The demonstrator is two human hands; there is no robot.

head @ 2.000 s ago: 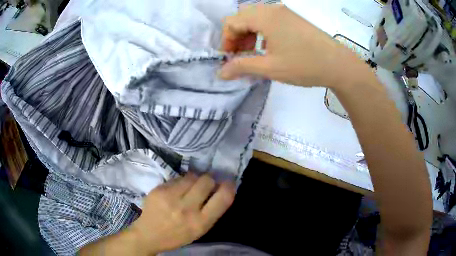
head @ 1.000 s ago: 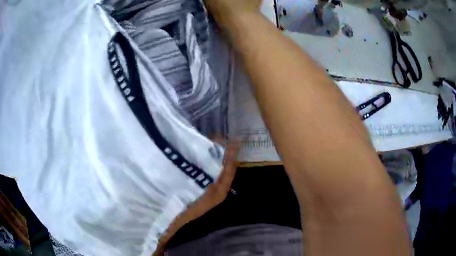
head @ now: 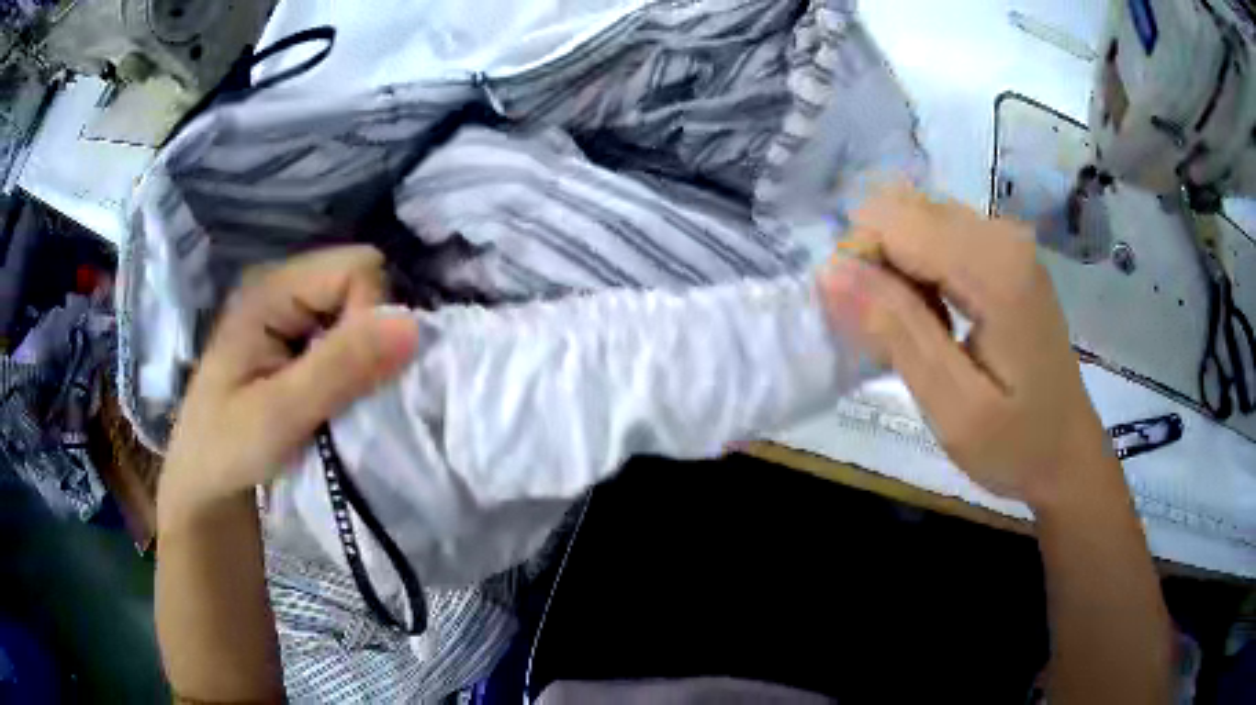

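Note:
My left hand [head: 296, 372] pinches the gathered edge of the white lining [head: 551, 406] at the left. My right hand [head: 964, 338] pinches the same edge at the right, so the puckered edge is stretched between them. Grey-striped fabric [head: 551, 221] lies bunched behind the edge, inside the opening. A black printed tape loop [head: 361, 537] hangs from the lining below my left hand. Another black loop [head: 292, 58] sticks out at the upper left of the garment.
Black tailor's shears [head: 1223, 338] lie at the right by the sewing machine [head: 1178, 103]. Small black snips [head: 1146, 435] lie near the white table's front edge [head: 882, 492]. Another machine [head: 152, 41] stands at the upper left. Striped cloth [head: 393, 640] hangs below.
The garment has been turned, and its gathered edge now runs crosswise. Both hands have come up and apart, holding that edge. The right forearm no longer crosses the middle; the snips are uncovered.

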